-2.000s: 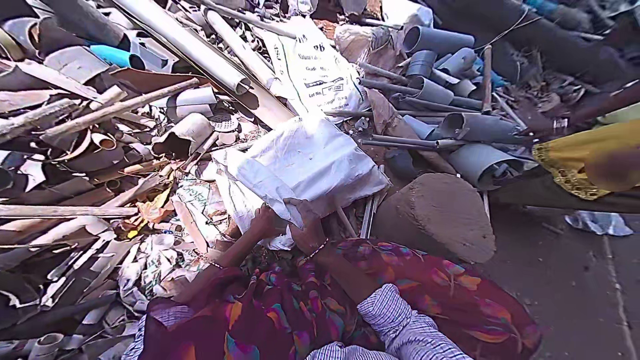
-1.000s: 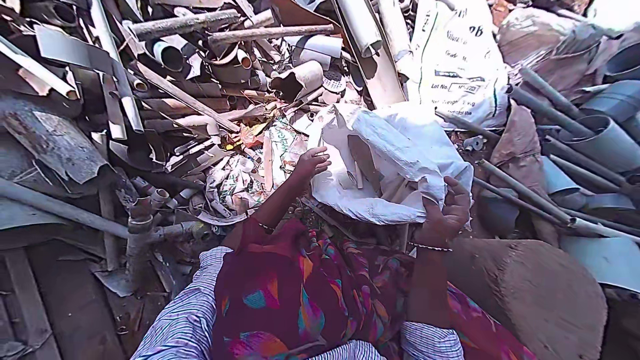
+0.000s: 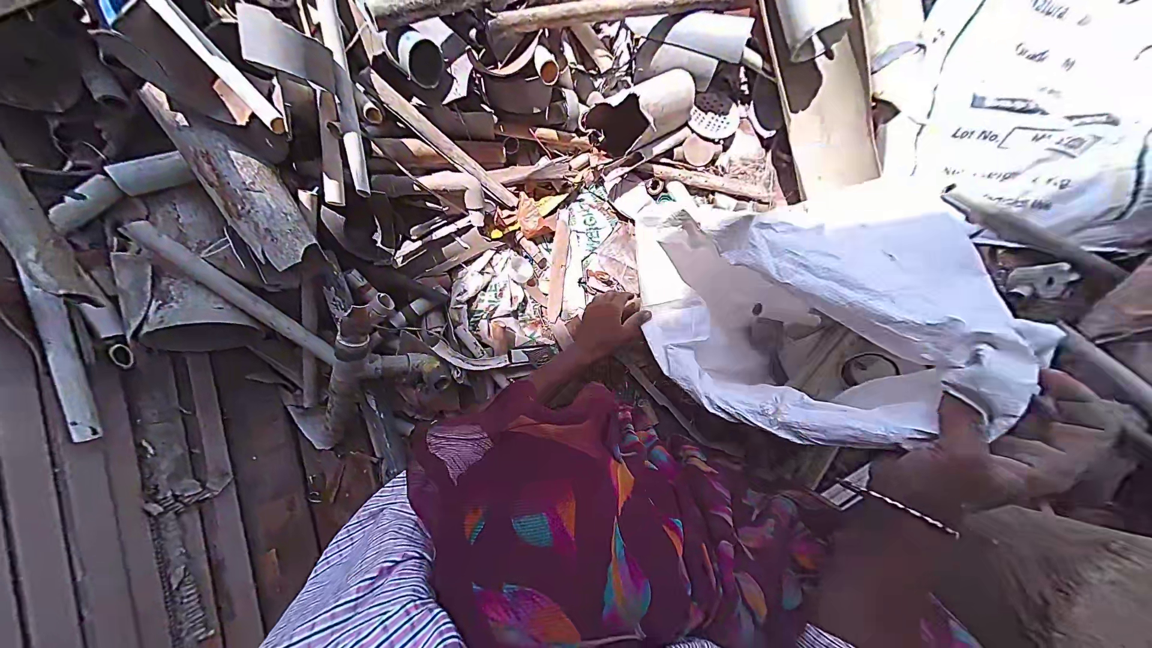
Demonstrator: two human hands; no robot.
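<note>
A white woven plastic sack (image 3: 864, 261) lies with its mouth spread wide, and pipe pieces (image 3: 819, 355) show inside it. My right hand (image 3: 1017, 450) is at the right end of the sack's rim, thumb at the folded edge and fingers spread beyond it; whether it grips the rim is unclear. By the left edge of the mouth is my left hand (image 3: 612, 322), fingers loosely curled over scraps and close to the rim; its fingertips seem to hold nothing.
Broken plastic pipes (image 3: 243, 288) are heaped at the left and top. A printed white sack (image 3: 1035, 117) lies at the upper right. A brown rounded block (image 3: 1062, 576) sits at the lower right, and long flat strips (image 3: 90, 504) at the lower left.
Two seconds ago both hands were together at the folded sack; now they are apart and its mouth is open. The left hand has come away from the rim. The view has shifted left.
</note>
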